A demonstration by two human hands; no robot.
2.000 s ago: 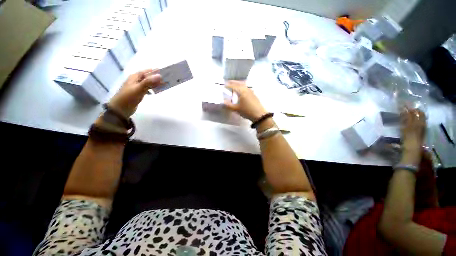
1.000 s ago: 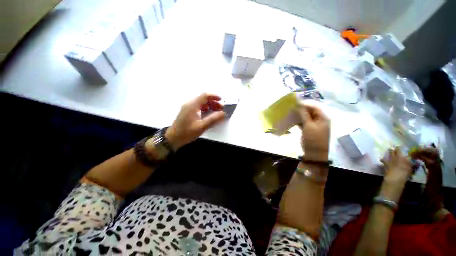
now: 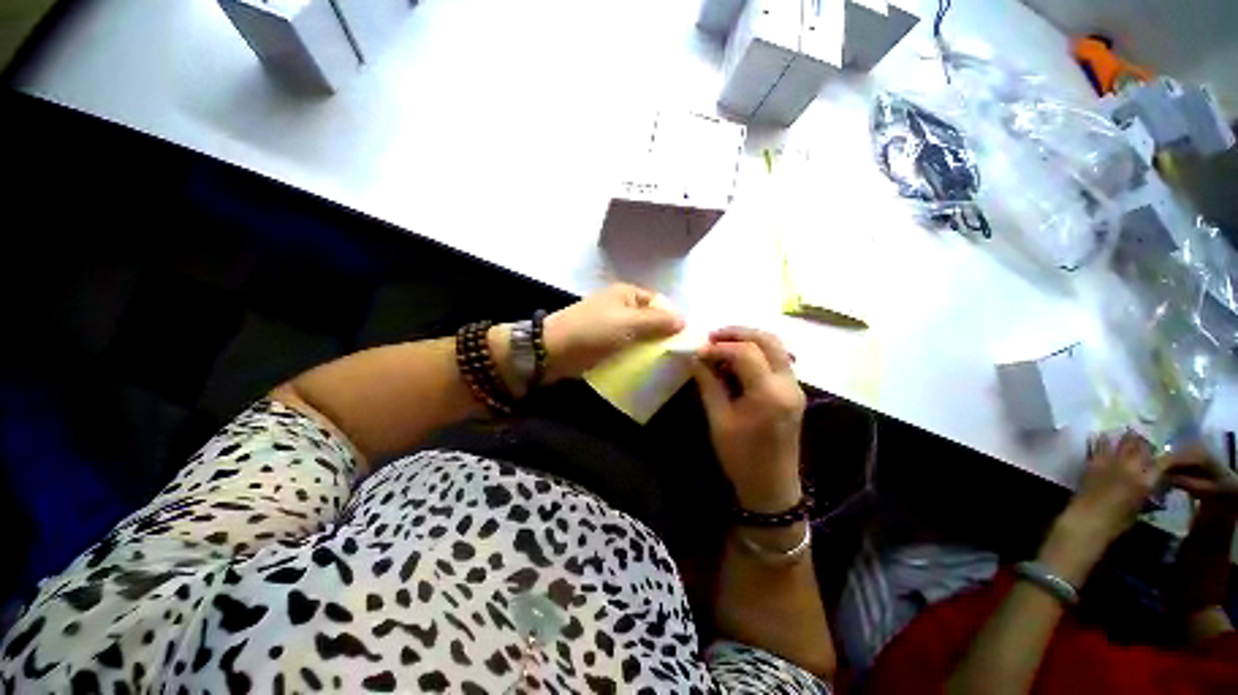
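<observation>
A flat yellow sheet (image 3: 641, 378) is pinched between the thumb and fingers of my left hand (image 3: 614, 326) near the table's front edge. My right hand (image 3: 751, 383) is close beside it, thumb and fingers pinched at the sheet's upper right corner. Whether a separate sticker is between my right fingertips is too small to tell. A white retail box (image 3: 675, 177) stands on the table just beyond my hands. Another yellow piece (image 3: 823, 315) lies to its right.
White boxes stand in a row (image 3: 302, 41) at the upper left and a cluster (image 3: 783, 57) at the back. Bagged black cables (image 3: 927, 152) and clear plastic (image 3: 1052, 177) lie right. Another person's hands (image 3: 1121, 475) work at the lower right, by a white box (image 3: 1043, 390).
The yellow sheet has moved from my right hand to my left. Both hands have come together at it near the table edge. The view has shifted, and the box beyond my hands is uncovered.
</observation>
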